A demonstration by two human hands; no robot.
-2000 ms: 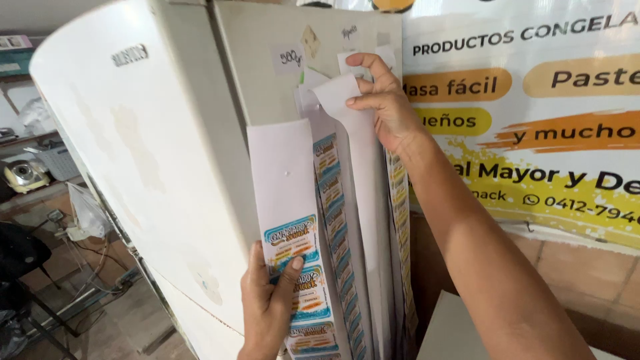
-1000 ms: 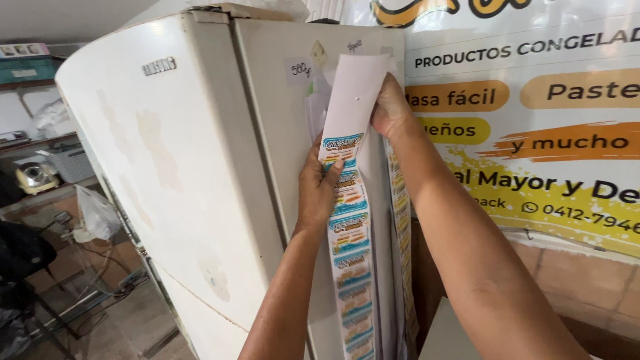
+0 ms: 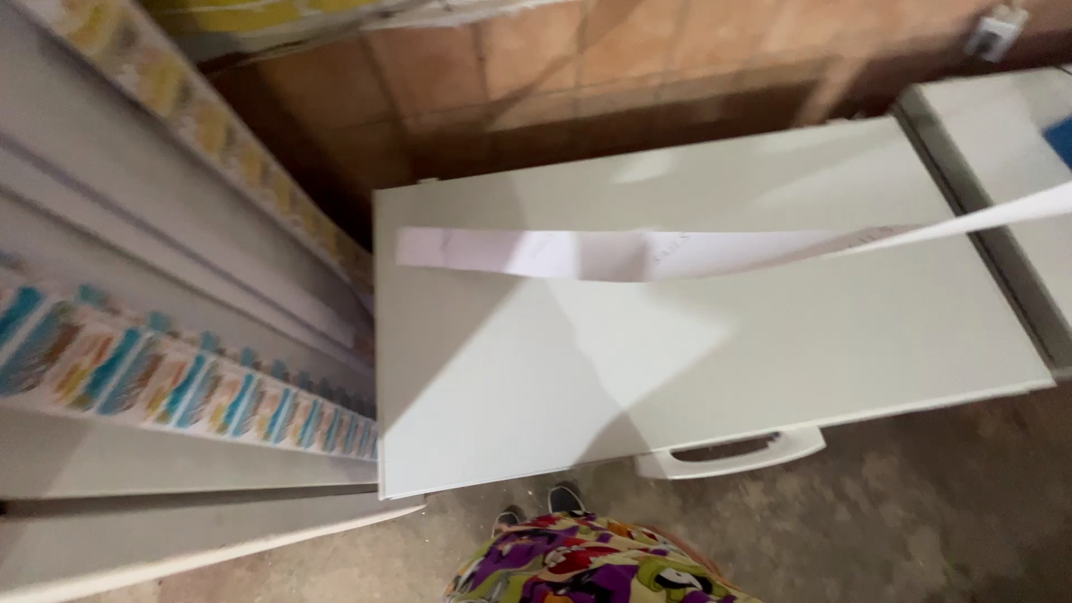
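Neither of my hands is in view. A long strip of white paper stretches across the white lid of a chest freezer, and its right part rises, twisted, out of the frame at the right edge. Strips of printed labels in blue and orange hang along the upright refrigerator at the left. Another strip, with yellow labels, hangs behind them. What holds the white strip's right end is hidden beyond the frame.
A second white appliance adjoins the chest freezer at the right. Behind them runs a tiled wall with an electrical outlet. The freezer's handle juts out over the concrete floor. My patterned clothing shows at the bottom.
The view has swung down and right, from the refrigerator to the chest freezer. Both hands, earlier at a label strip on the refrigerator, are out of frame.
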